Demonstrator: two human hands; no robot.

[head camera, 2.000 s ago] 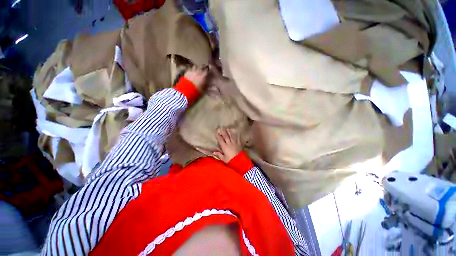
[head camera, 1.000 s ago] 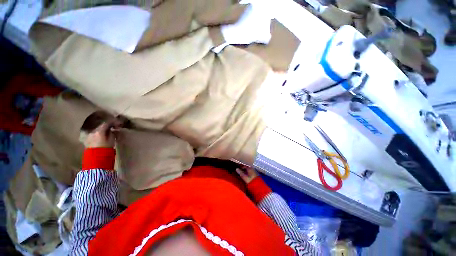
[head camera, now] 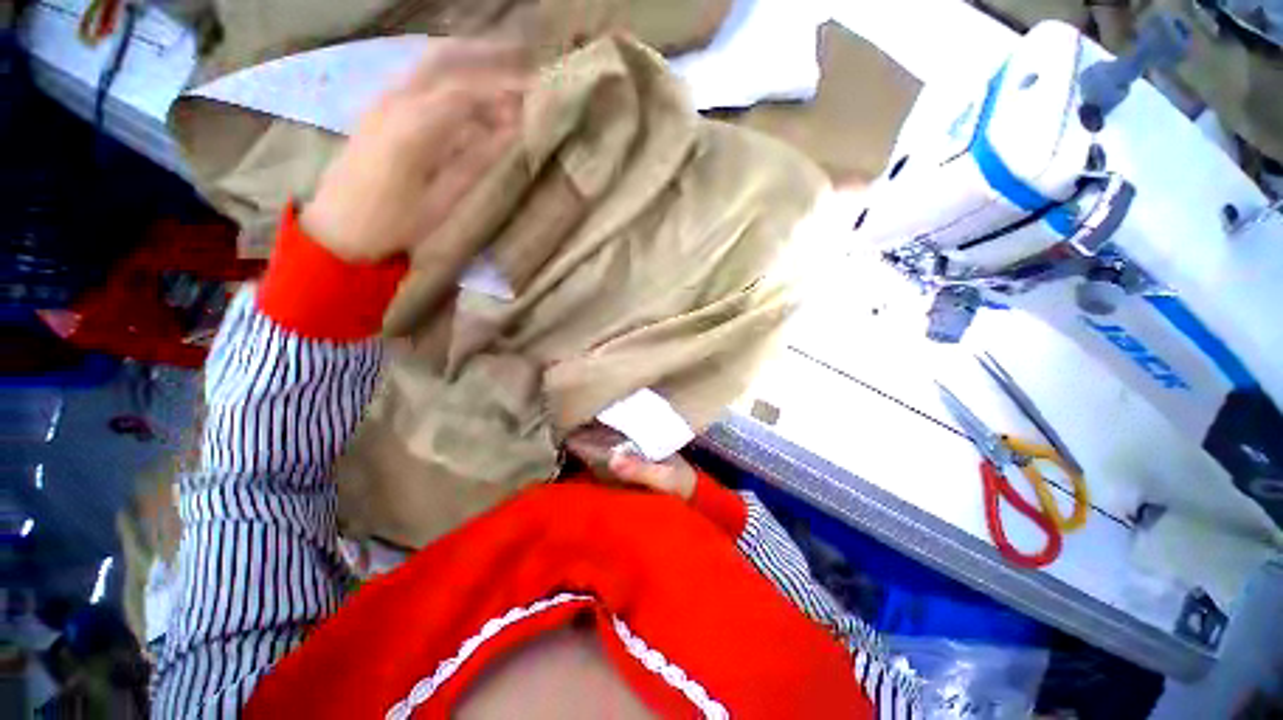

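Observation:
My left hand [head camera: 443, 141] is raised at the upper left, blurred, at the edge of a lifted khaki panel [head camera: 675, 239]; its fingertips are unclear. My right hand [head camera: 650, 471] is low at the table's front edge, holding khaki cloth beside a small white label [head camera: 646, 423]. Part of its fingers is hidden. More khaki cloth [head camera: 436, 436] hangs over the lap. Another small white piece [head camera: 486, 276] shows in the folds.
The white sewing machine [head camera: 971, 169] stands right of the cloth. Scissors [head camera: 1024, 492] and a slim dark metal tool [head camera: 1027, 405] lie on the table [head camera: 858, 408]. A blue bin [head camera: 915, 605] with a clear plastic bag [head camera: 971, 675] is below the table edge. Something red [head camera: 155, 303] is at left.
My left hand has risen, and the khaki cloth is lifted and folded up. My right hand has moved slightly left to the cloth by the label. The view has shifted.

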